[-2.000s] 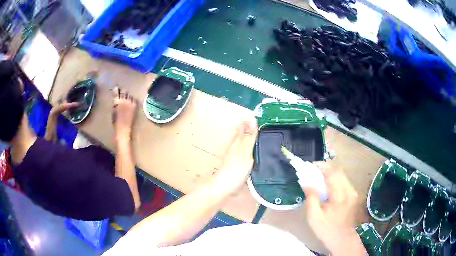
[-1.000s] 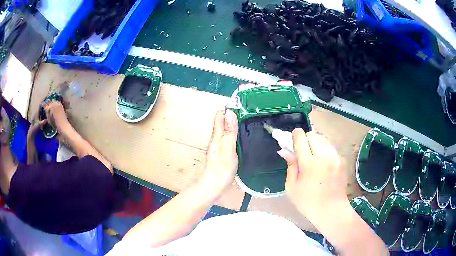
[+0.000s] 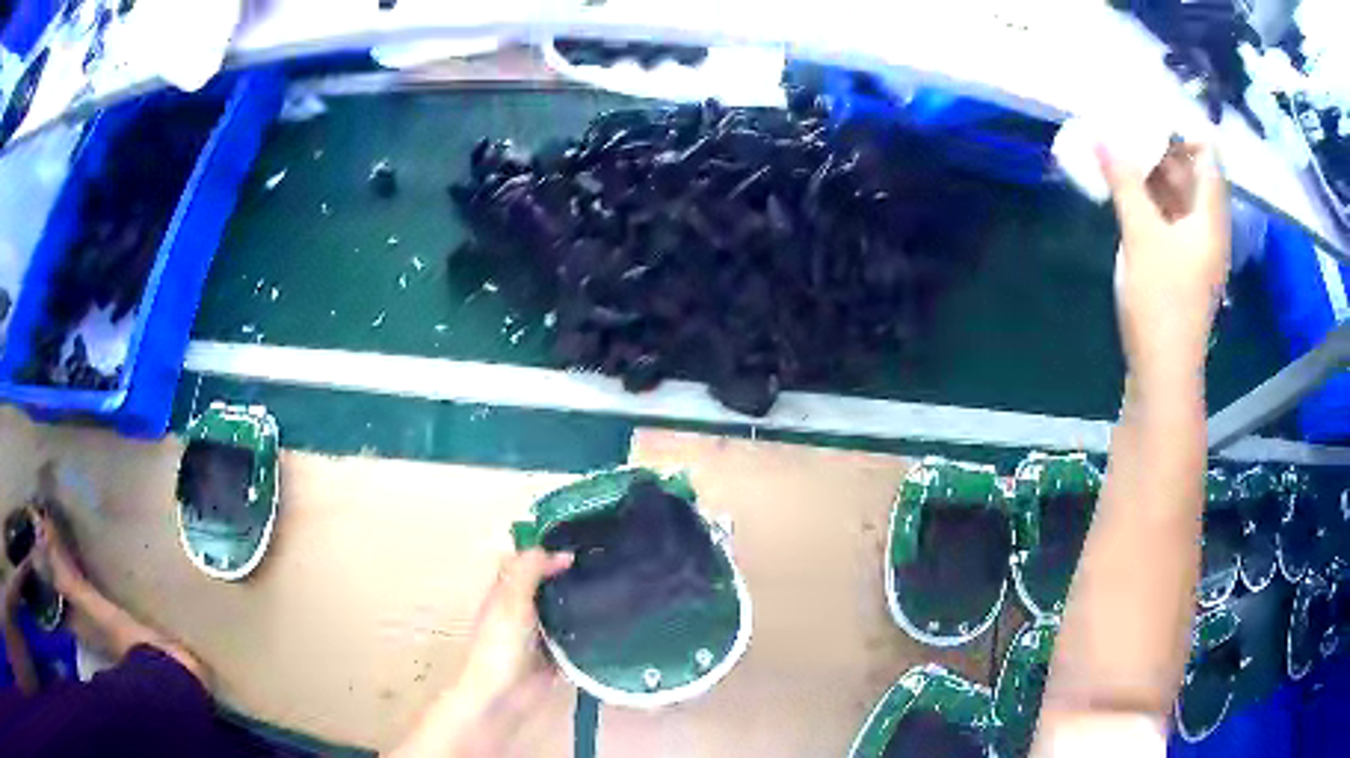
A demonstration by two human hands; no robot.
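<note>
A green unit (image 3: pixel 637 592) with a white rim and dark recess lies tilted on the tan cardboard in front of me. My left hand (image 3: pixel 511 615) grips its left edge, thumb over the rim. My right hand (image 3: pixel 1170 222) is raised far to the upper right at the white shelf's edge. Its fingers are closed around a whitish thing (image 3: pixel 1110 156), which looks like the hand tool's body. Its tip cannot be made out against the shelf.
Loose black parts (image 3: pixel 711 252) are heaped behind the pale rail (image 3: pixel 518 382). A blue tote (image 3: pixel 185 282) of black pieces stands at left. Another unit (image 3: pixel 227 489) lies left. Several units (image 3: pixel 951 555) stand in rows at right. Another worker's arms (image 3: pixel 104 615) show at lower left.
My right hand has left the unit's recess and risen to the upper right shelf. The unit now lies tilted, lower and further left in view. My view has turned right.
</note>
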